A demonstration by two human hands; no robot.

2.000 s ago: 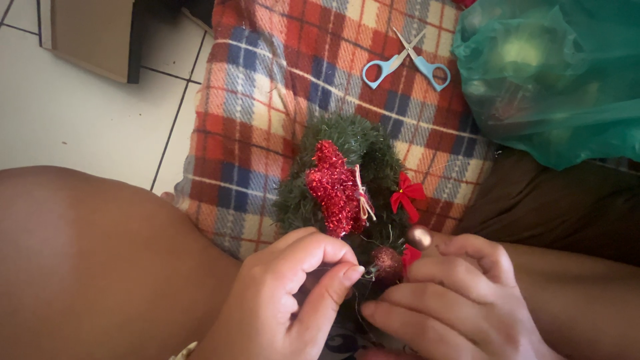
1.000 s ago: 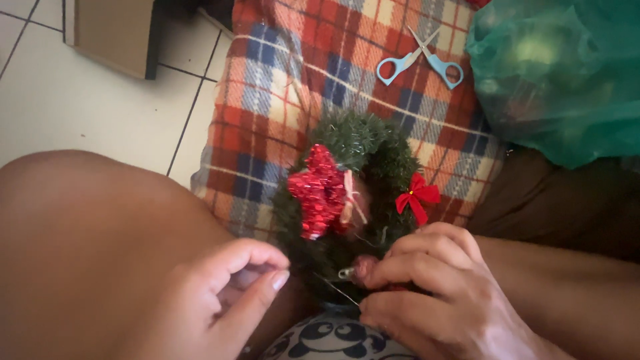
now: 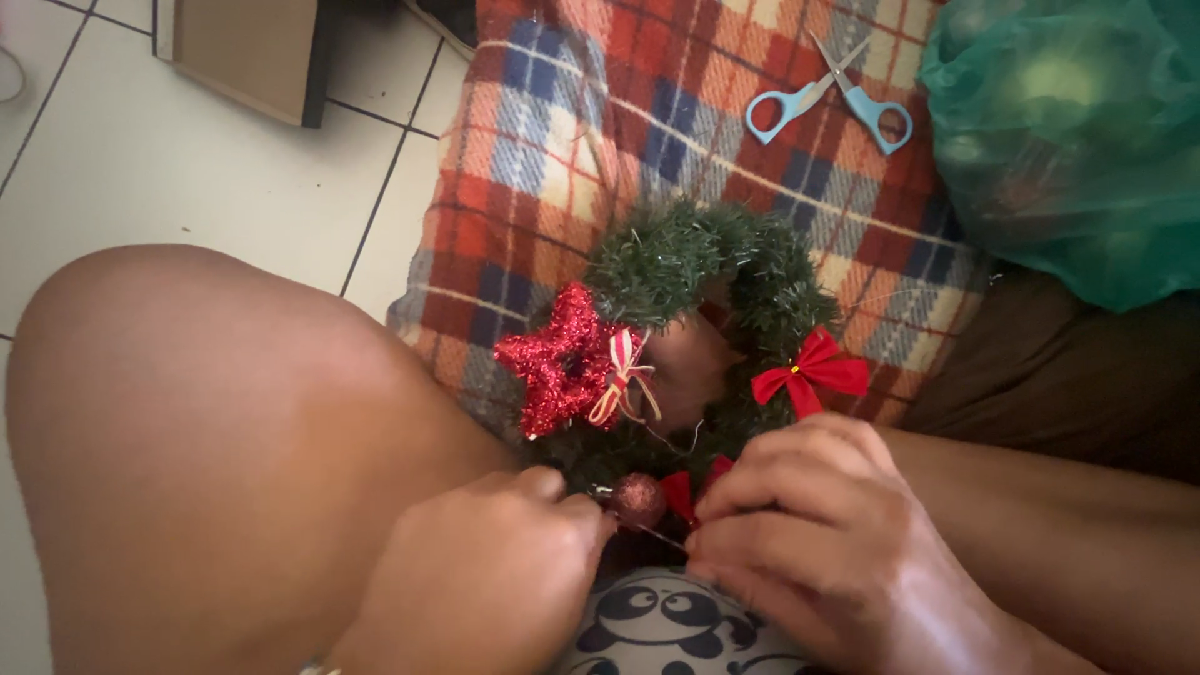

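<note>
A green artificial wreath [image 3: 694, 253] lies between my legs, partly on a plaid blanket. On its left side is a red tinsel star [image 3: 560, 361] beside a striped ribbon bow [image 3: 622, 380]; a red bow [image 3: 810, 370] sits on its right side. A glittery pinkish bauble [image 3: 637, 501] rests at the wreath's lower edge between my hands, with more red ribbon next to it. My left hand [image 3: 497, 553] pinches a thin thread just left of the bauble. My right hand [image 3: 816, 534] is closed on the thread's other part at the lower right; its fingertips are partly hidden.
Scissors with light blue handles [image 3: 831, 94] lie spread on the plaid blanket [image 3: 647, 122] beyond the wreath. A green plastic bag [image 3: 1069, 150] holding round things is at the upper right. An open cardboard box [image 3: 246, 56] stands on the tiled floor [image 3: 216, 178] at the upper left.
My left hand, apart from the bauble a second ago, has come in to the right, close beside it. The bauble, near my right fingers before, now shows between both hands.
</note>
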